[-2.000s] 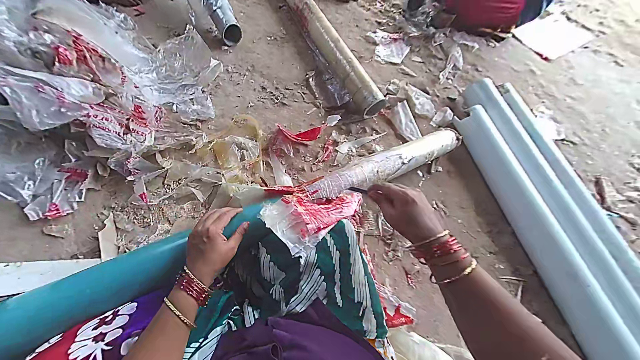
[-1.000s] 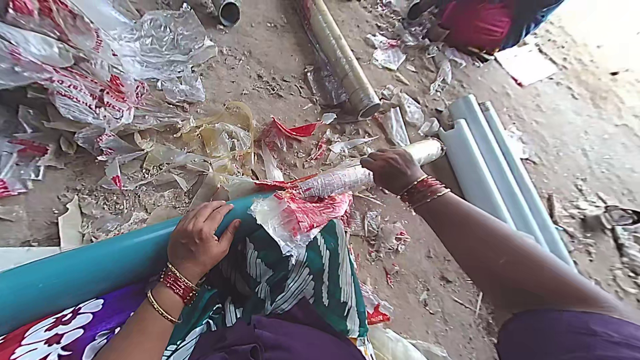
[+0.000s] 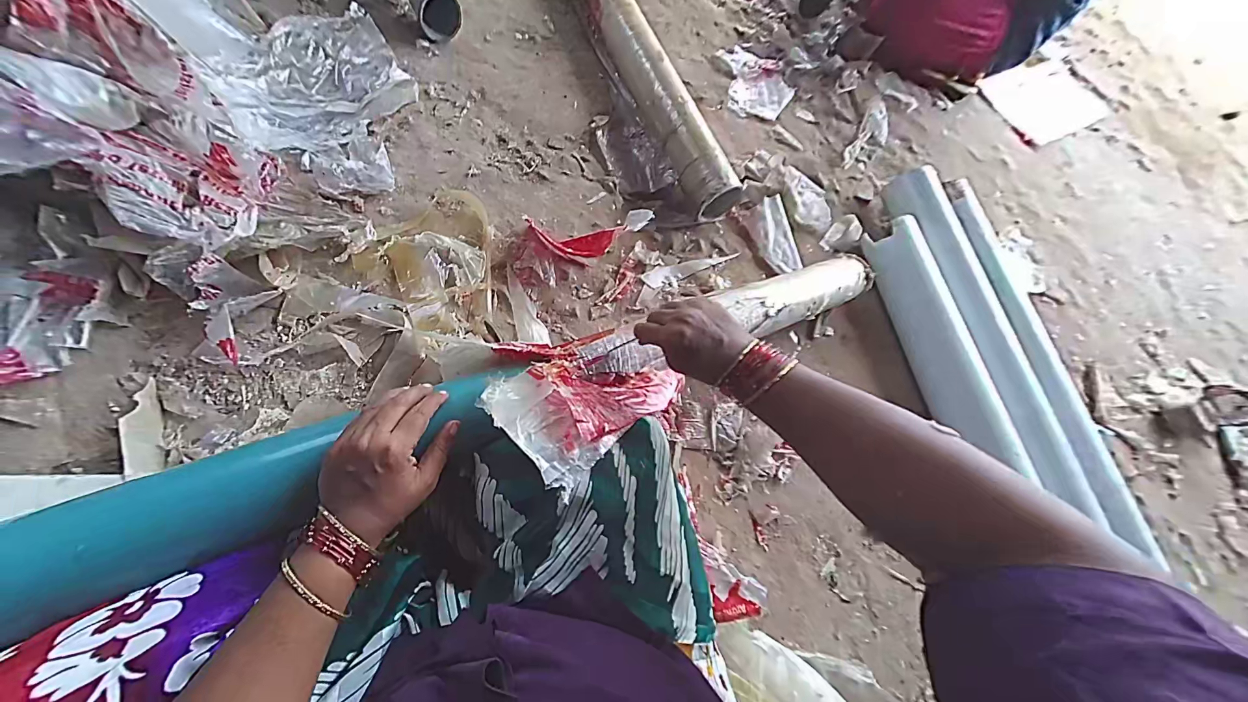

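My left hand lies over a teal plastic pipe that crosses my lap, its fingers curved on top and the thumb apart. The pipe's right end meets crumpled red and clear plastic film above my knee. Beyond this, a pipe wrapped in whitish film runs away to the upper right. My right hand is at this wrapped stretch, fingers closed on a thin dark tool; its tip points left toward the red film, and most of it is hidden by the fingers.
Several pale blue-grey pipes lie on the ground at right. Another film-wrapped pipe lies ahead. Torn plastic film heaps at upper left, with scraps across the dirt. A person in dark red cloth is at the top right.
My right hand moved away along the wrapped pipe between two seconds and one second ago, then came back left toward the red film. My left hand stays on the teal pipe.
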